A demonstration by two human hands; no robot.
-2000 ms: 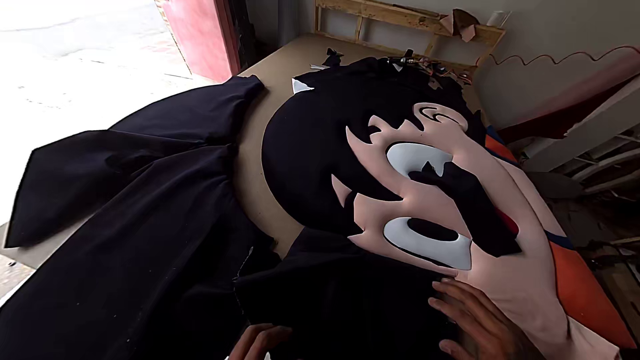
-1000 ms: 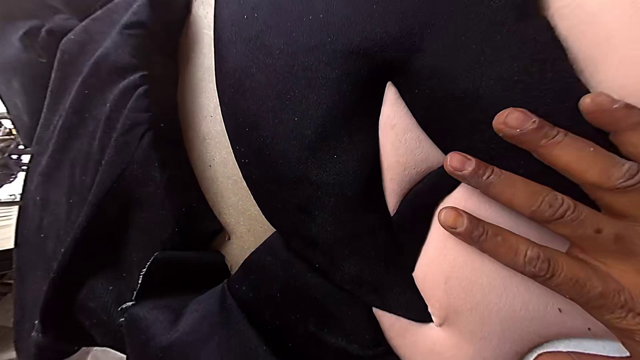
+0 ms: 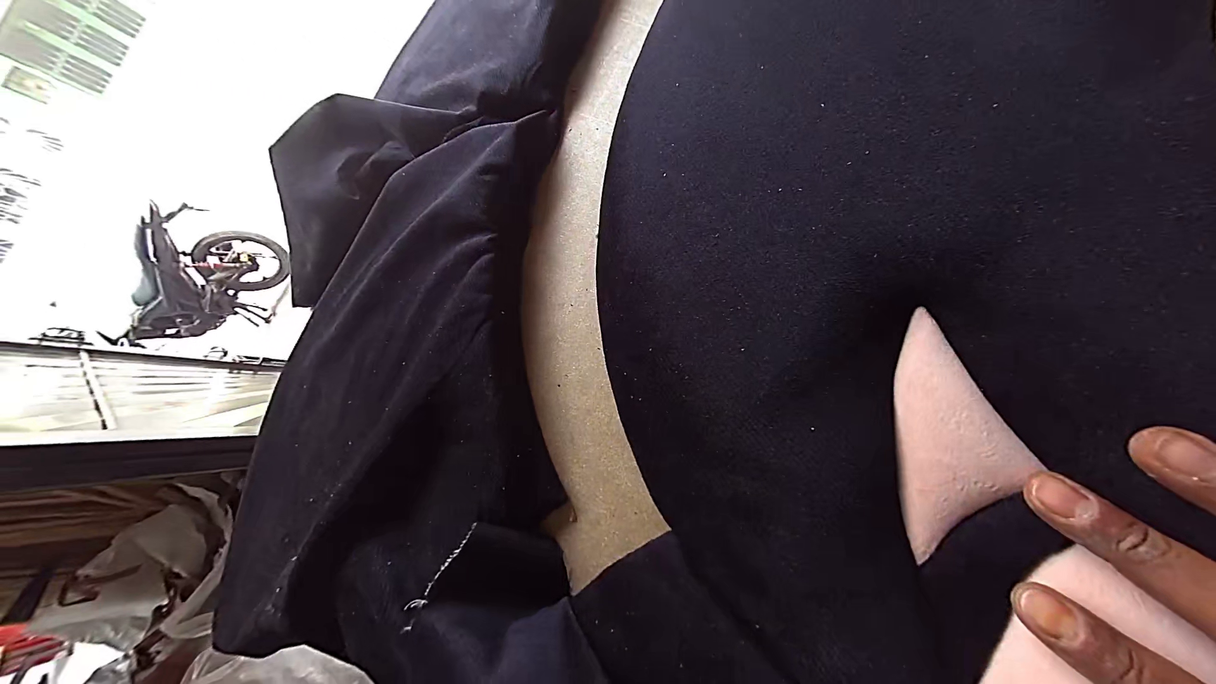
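Observation:
My right hand reaches in at the right edge, its spread fingertips on the padded cartoon-face panel. It grips nothing. Beneath and beside the fingers lie the black fabric hair section and a pointed pink fabric piece; more pink fabric shows at the lower right. Loose black cloth lies folded to the left, with a frayed white-threaded edge. Between this cloth and the hair's curved edge runs a strip of tan board. My left hand is out of view.
Plastic bags and other clutter lie at the lower left, beside the hanging cloth. Beyond a dark sill, a motorcycle stands in the bright area outside; it appears sideways in this tilted view.
The view has moved much closer to the panel since the earliest frame and then shifted left. My left hand, visible in that frame, has left view. My right hand stays on the panel.

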